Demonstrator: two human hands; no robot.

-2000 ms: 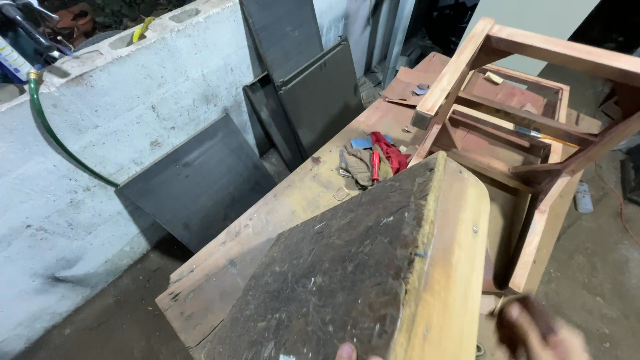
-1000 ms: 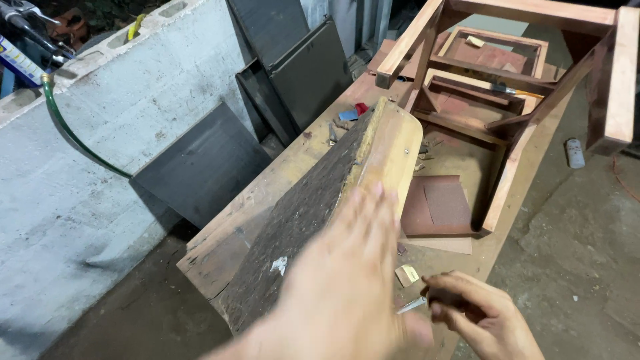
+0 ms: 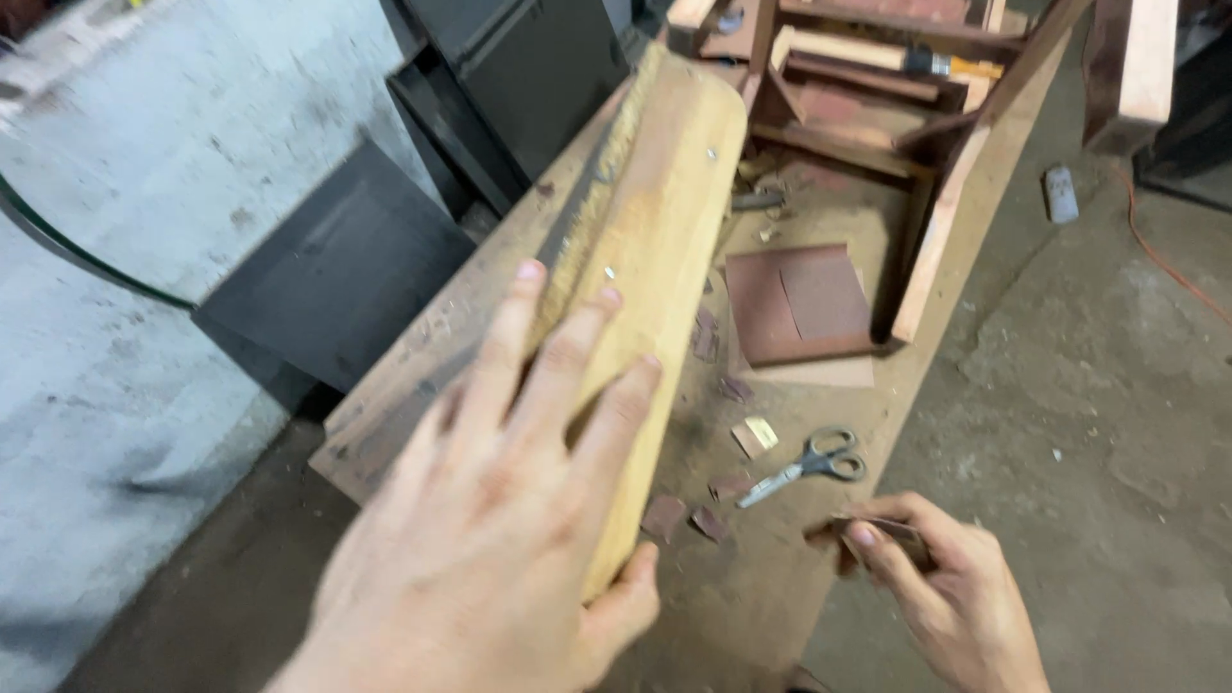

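My left hand [image 3: 500, 462] lies with spread fingers over a pale wooden edge board [image 3: 664, 212], its thumb at the board's near side. The board has a rounded far corner, metal fasteners and a rough yellowish strip along its left edge. To the right, my right hand [image 3: 948, 577] pinches a small folded brown piece of sandpaper [image 3: 890, 541] between thumb and fingers. Scissors [image 3: 808, 465] with dark handles lie on the workbench [image 3: 741, 597] between the hands, beside torn sandpaper scraps [image 3: 664, 517]. Larger brown sandpaper sheets [image 3: 808, 298] lie farther off.
A wooden frame [image 3: 938, 231] rests at the bench's far end, with a paintbrush [image 3: 938, 64] on it. Dark panels [image 3: 346, 260] lean by a whitish block wall [image 3: 192, 192] at left. A green hose [image 3: 91, 255] hangs there. An orange cord [image 3: 1165, 255] crosses the floor.
One second ago my left hand was blurred above the board; now its fingers rest on it. The scissors, partly hidden then, show whole. The view has come closer to the board.
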